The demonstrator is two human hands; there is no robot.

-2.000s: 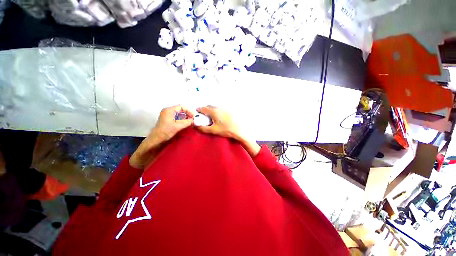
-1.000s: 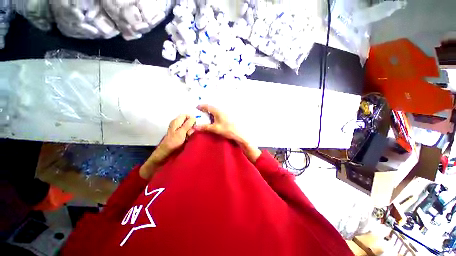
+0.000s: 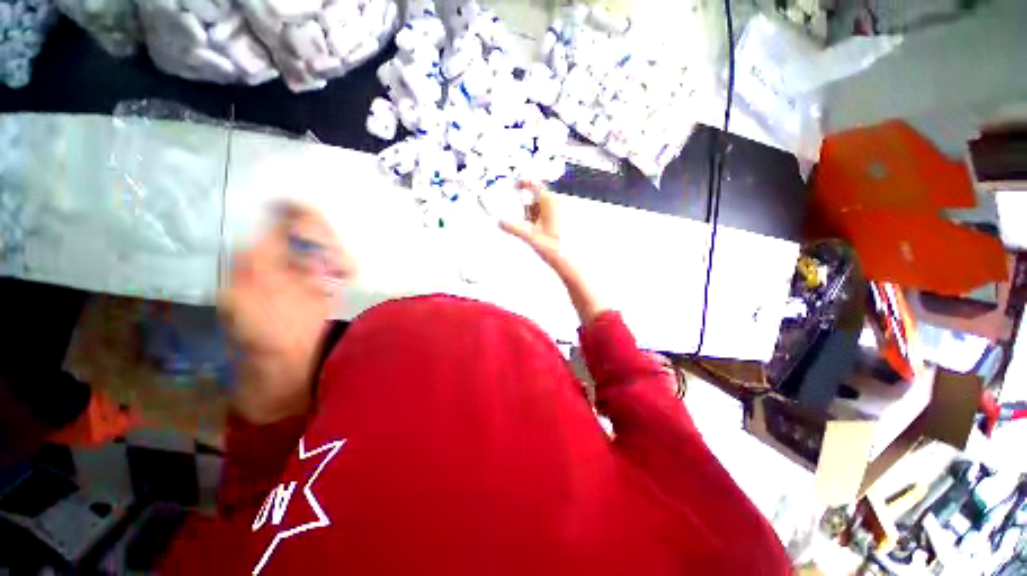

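Note:
A pile of small white plastic pieces with blue flecks (image 3: 473, 107) lies on the black surface and spills onto the white board (image 3: 642, 248). My right hand (image 3: 538, 219) is at the near edge of the pile, thumb and fingers around a white spot; whether it grips a piece cannot be told. My left hand (image 3: 287, 293) is strongly blurred, raised over the left part of the board's near edge. A dark bluish spot shows at its fingers, but what it holds, if anything, cannot be told.
Bulging bags of white pieces (image 3: 203, 39) stand at the far left. An open poly bag of pieces (image 3: 631, 90) lies right of the pile. A flat clear bag (image 3: 169, 169) is on the board. A black cable (image 3: 716, 180) crosses at right, near orange-red sheets (image 3: 890, 169) and open cartons (image 3: 850, 450).
My hands were together near my chest around a white piece. They have parted: my left hand has swung left and my right hand has reached forward to the pile.

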